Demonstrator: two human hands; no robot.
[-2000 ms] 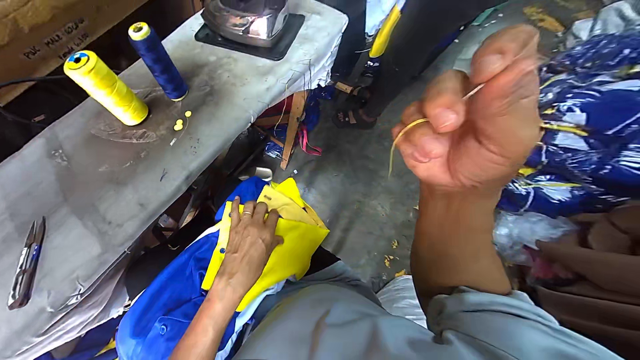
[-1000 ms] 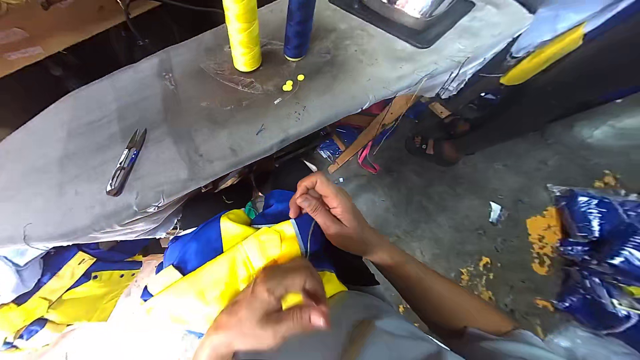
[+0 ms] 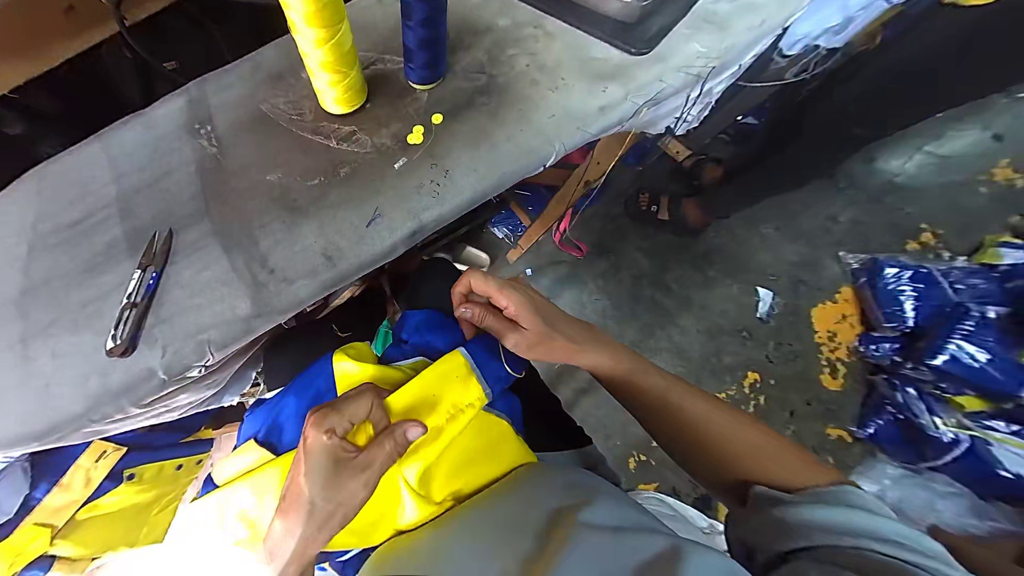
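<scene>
A yellow and blue fabric garment [image 3: 448, 400] lies across my lap. My left hand [image 3: 352, 448] grips its yellow part, thumb on top. My right hand [image 3: 508, 316] is above the garment's blue edge with thumb and fingertips pinched together; a pale thread [image 3: 512, 362] hangs below it. Whether a needle is between those fingertips is hidden. On the grey cloth-covered table stand a yellow thread cone [image 3: 328, 60] and a dark blue thread cone [image 3: 425, 40]. Small yellow buttons [image 3: 416, 135] lie in front of them. Metal thread snips [image 3: 139, 294] rest at the table's left.
The grey table [image 3: 264, 216] runs beside my lap. A dark tray [image 3: 640, 36] holding a metal object is at its far end. More yellow and blue garments [image 3: 112, 496] lie lower left. Plastic-wrapped blue bundles [image 3: 920, 320] are on the floor at right. Another person's sandalled foot [image 3: 672, 210] is beyond the table edge.
My right hand, raised with the thread two seconds ago, came down to the garment's blue edge by one second ago and remains there. My left hand now grips the yellow fabric. The view has shifted.
</scene>
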